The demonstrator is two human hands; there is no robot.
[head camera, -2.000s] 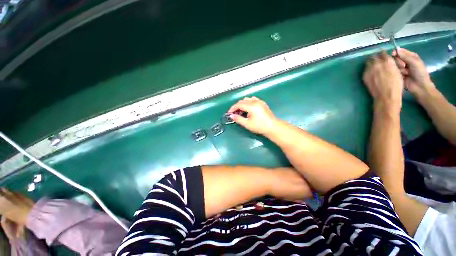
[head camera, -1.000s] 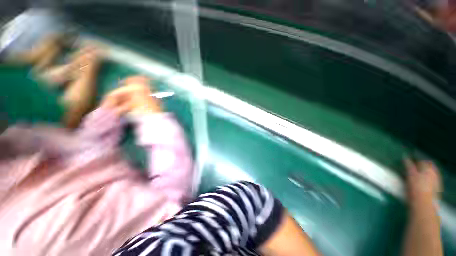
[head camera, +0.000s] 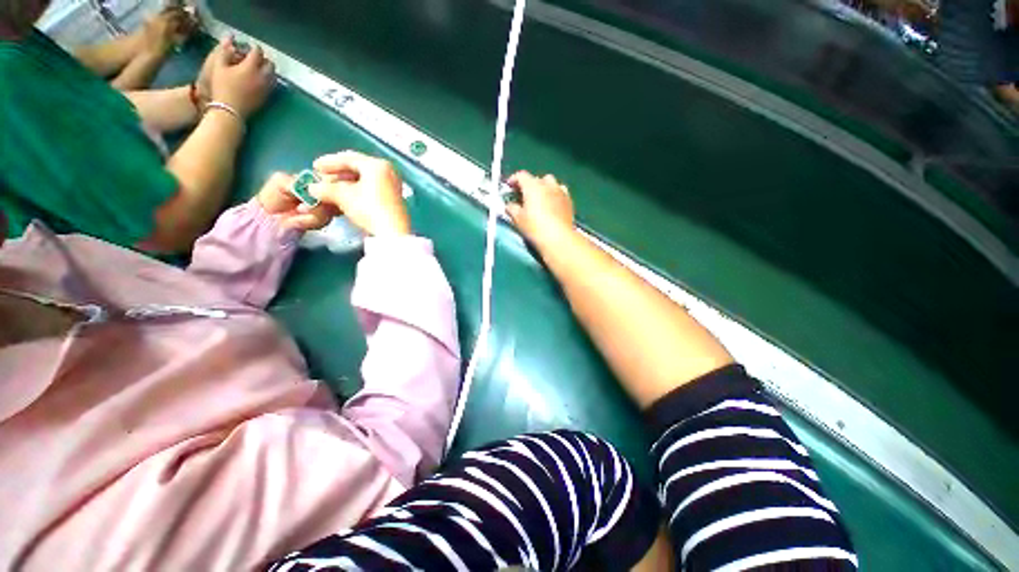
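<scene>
My right hand (head camera: 542, 210) reaches forward to the white edge rail (head camera: 771, 363), beside a white cord. Its fingertips close on a small dark and silver piece (head camera: 511, 192) at the rail; most of the piece is hidden by the fingers and the cord. My left hand is out of the picture; only its striped sleeve and a bit of arm show at the bottom edge.
The white cord (head camera: 487, 279) hangs left of my right hand. A neighbour in pink (head camera: 408, 318) holds a rounded square piece (head camera: 305, 187). Small parts (head camera: 337, 98) lie on the rail. A person in green (head camera: 84, 134) sits farther left. The dark green belt (head camera: 693, 190) runs beyond the rail.
The view has swung left. My right hand has left the flat pieces on the green bench and is now at the rail by the cord. The neighbour in pink fills the left side.
</scene>
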